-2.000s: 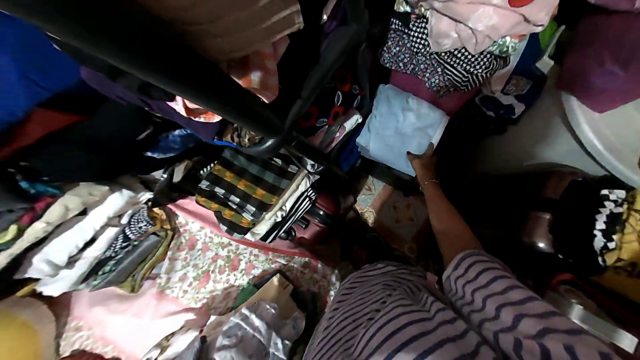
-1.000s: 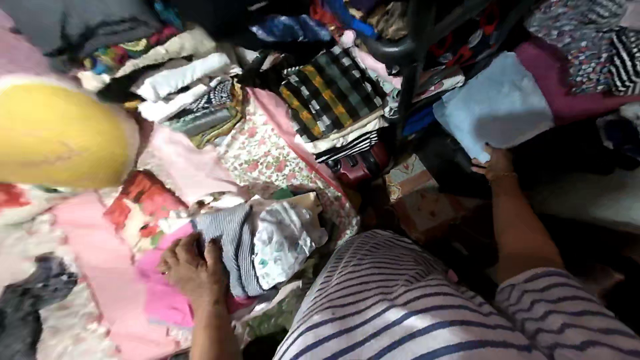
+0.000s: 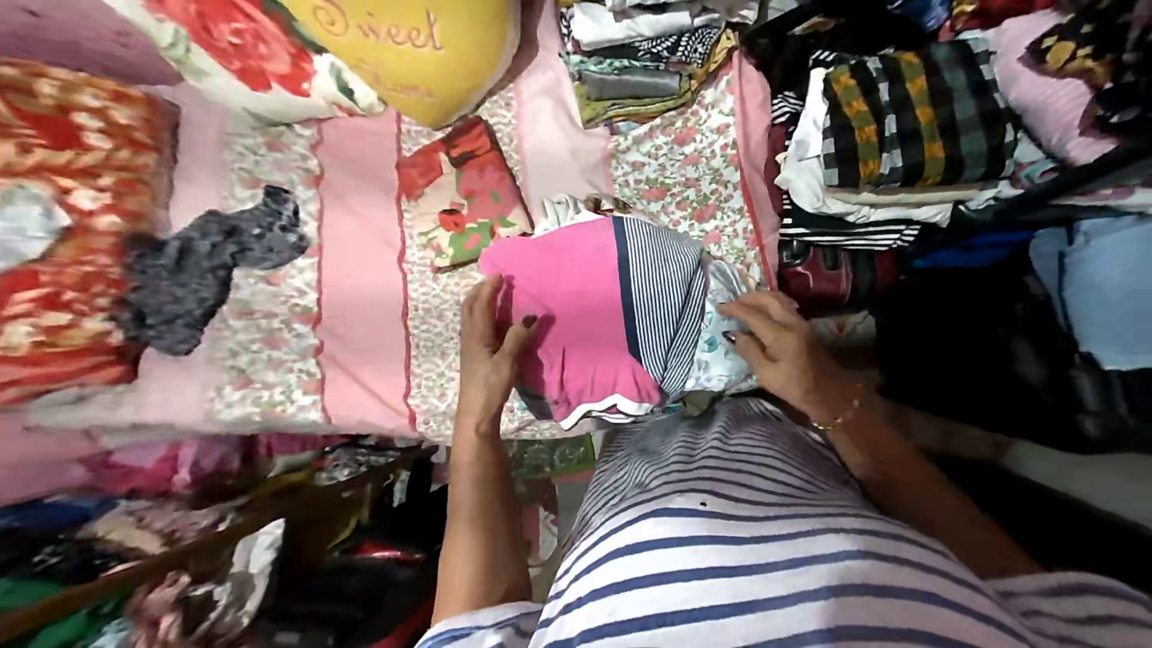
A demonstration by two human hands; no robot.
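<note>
A pink garment with a striped panel (image 3: 576, 310) lies bunched on the floral bed cover (image 3: 364, 270), right in front of me. My left hand (image 3: 495, 337) rests at its left edge, thumb on the pink cloth and fingers along the side; whether it grips is unclear. At the right side, my right hand (image 3: 774, 342) has its fingers spread over a white printed cloth (image 3: 720, 333) that lies beside the striped part. A folded red floral cloth (image 3: 468, 193) is just beyond, to the left.
Folded clothes (image 3: 639, 63) are stacked at the back, and a folded plaid garment (image 3: 918, 117) tops a pile at the right. A yellow heart-shaped cushion (image 3: 414, 54), a crumpled dark grey cloth (image 3: 207, 270) and an orange floral pillow (image 3: 81, 225) lie left. The light blue cloth (image 3: 1102, 288) is far right.
My right hand has left the light blue folded cloth, where it was a second ago, and is now at the white printed cloth. The view has swung left.
</note>
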